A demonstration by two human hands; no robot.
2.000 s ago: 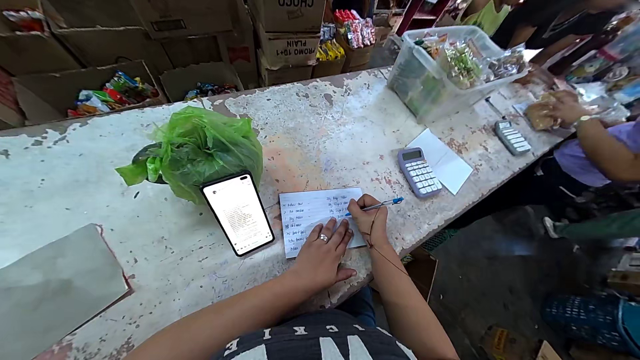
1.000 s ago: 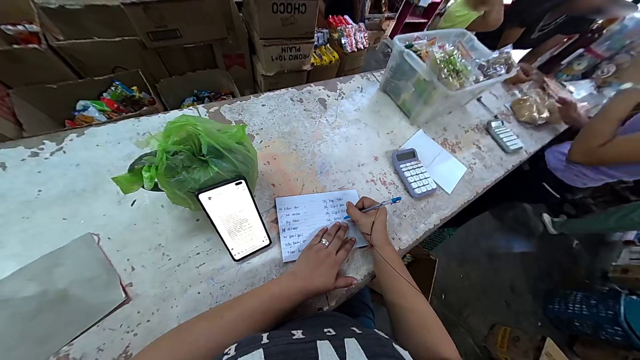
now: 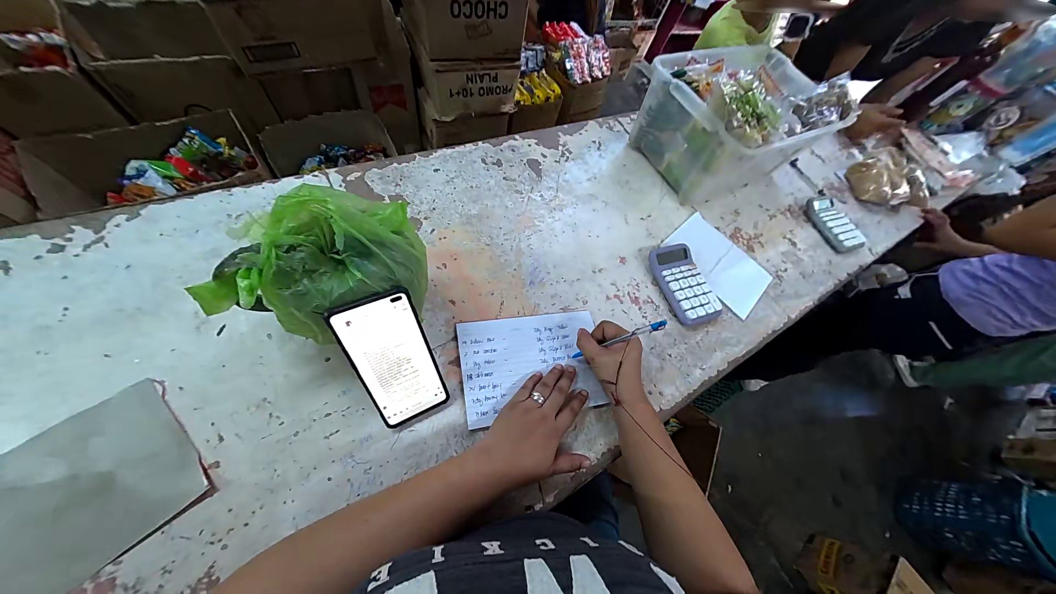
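A sheet of lined paper (image 3: 503, 351) with handwriting in two columns lies on the worn, painted counter. My left hand (image 3: 536, 421), with a ring on one finger, rests flat on its lower part. My right hand (image 3: 615, 359) grips a blue ballpoint pen (image 3: 639, 332), its tip at the right column. Left of the paper a smartphone (image 3: 392, 359) with a lit page of text leans against a green plastic bag (image 3: 338, 256), whose dark contents are partly hidden. To the right, a purple-grey calculator (image 3: 686, 285) overlaps a folded white paper (image 3: 738, 276).
A clear plastic bin (image 3: 709, 157) of packed goods stands at the back right, near a second calculator (image 3: 835, 224) and a bag of brown goods (image 3: 883, 177). Grey cardboard (image 3: 99, 478) lies at left. Cardboard boxes (image 3: 466, 91) stand behind the counter. Other people are at the right.
My left hand stays on the paper. The pen tip, held in my right hand, is slightly lower on the page than before. At the right, another person's arm has moved back from the brown goods.
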